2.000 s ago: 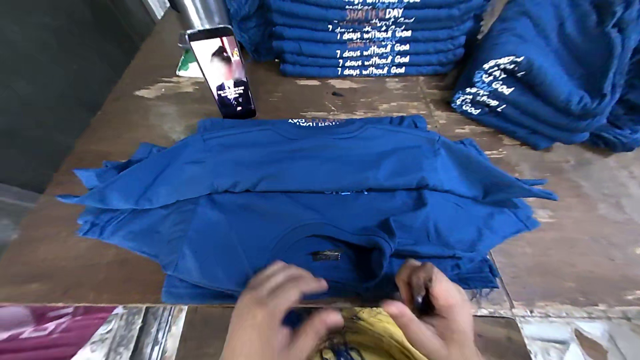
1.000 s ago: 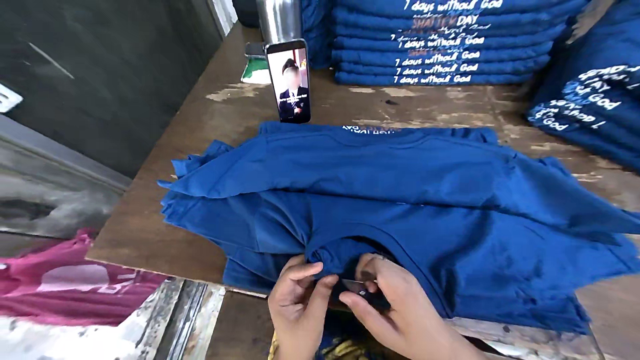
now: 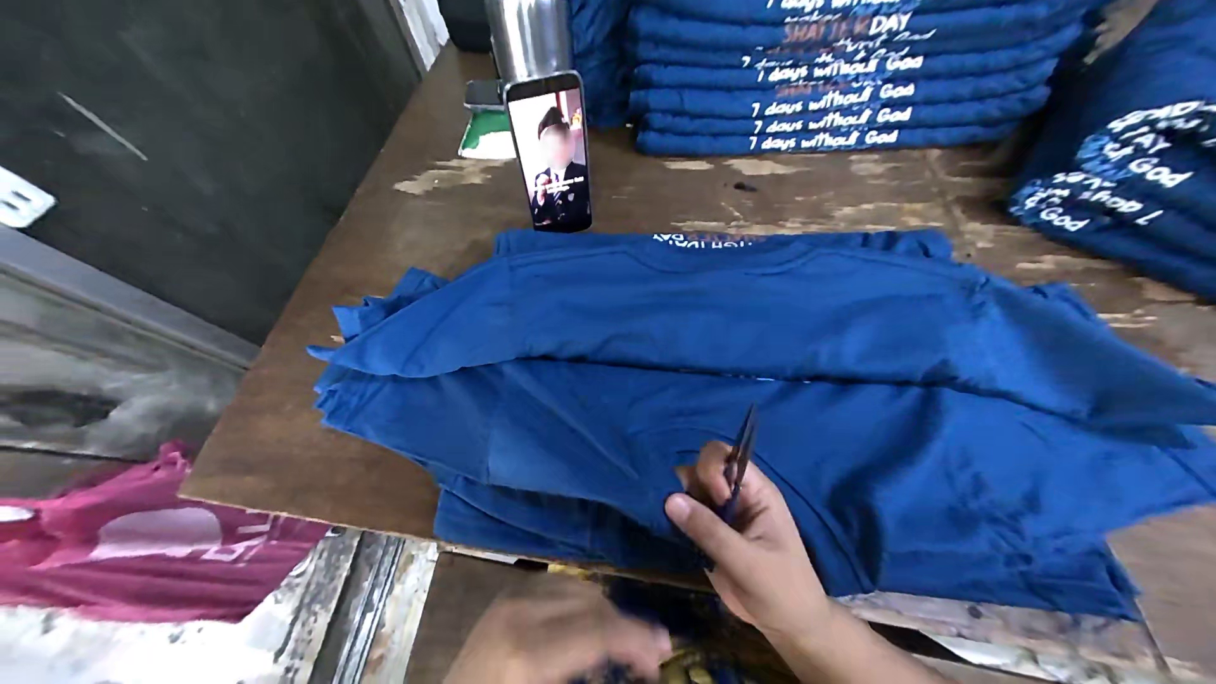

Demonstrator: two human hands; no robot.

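Observation:
Blue T-shirts lie in a layered pile at the front edge of a wooden table, the top one with its neckline toward me. My right hand is at that neckline, closed around small thread snips whose pointed blades stick up from the fist. My left hand is blurred, below the table's edge and left of the right hand; whether it holds anything is unclear.
A smartphone leans against a metal tumbler behind the shirts. Folded blue shirts with white print are stacked at the back, with another stack at the right. Pink printed fabric lies at the lower left.
My left hand has left the neckline and moved down below the table's edge. My right hand has risen from the collar with the snips' blades upright. The view has shifted left.

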